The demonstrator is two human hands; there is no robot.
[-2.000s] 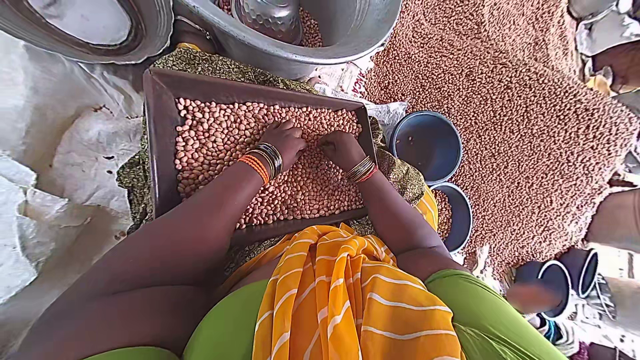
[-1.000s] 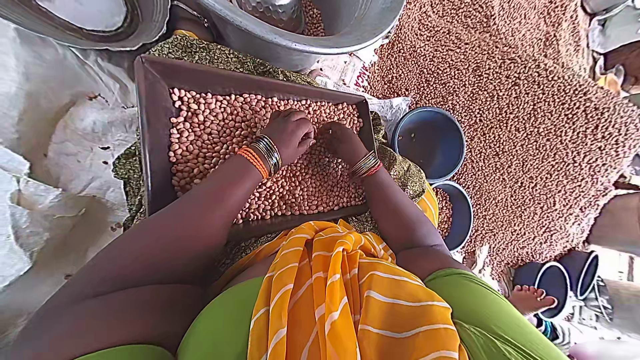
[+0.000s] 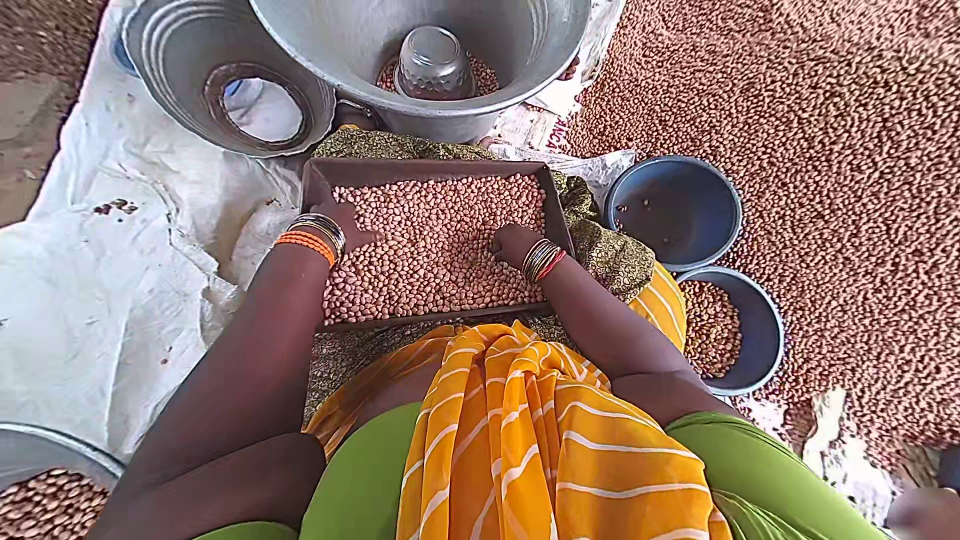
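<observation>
A dark rectangular metal tray (image 3: 442, 171) rests on a patterned cloth across my lap, with a layer of shelled peanuts (image 3: 420, 262) in it. My left hand (image 3: 349, 223) lies at the tray's left side, fingers spread over the nuts and the wall. Toward the right side, my right hand (image 3: 516, 245) touches the nuts with its fingers bent down; whether any nut is between the fingertips is hidden.
Beyond the tray stand a large aluminium pot (image 3: 337, 67) holding a metal bowl (image 3: 435, 64), and a tilted metal vessel (image 3: 172, 90). Two blue tubs (image 3: 673, 255) (image 3: 776, 330) stand right, beside a wide peanut heap (image 3: 840, 187). A basin (image 3: 67, 439) with nuts is lower left.
My hands were close together over the nuts; now they are apart, the left one at the tray's left side. The view has shifted to show more on the left.
</observation>
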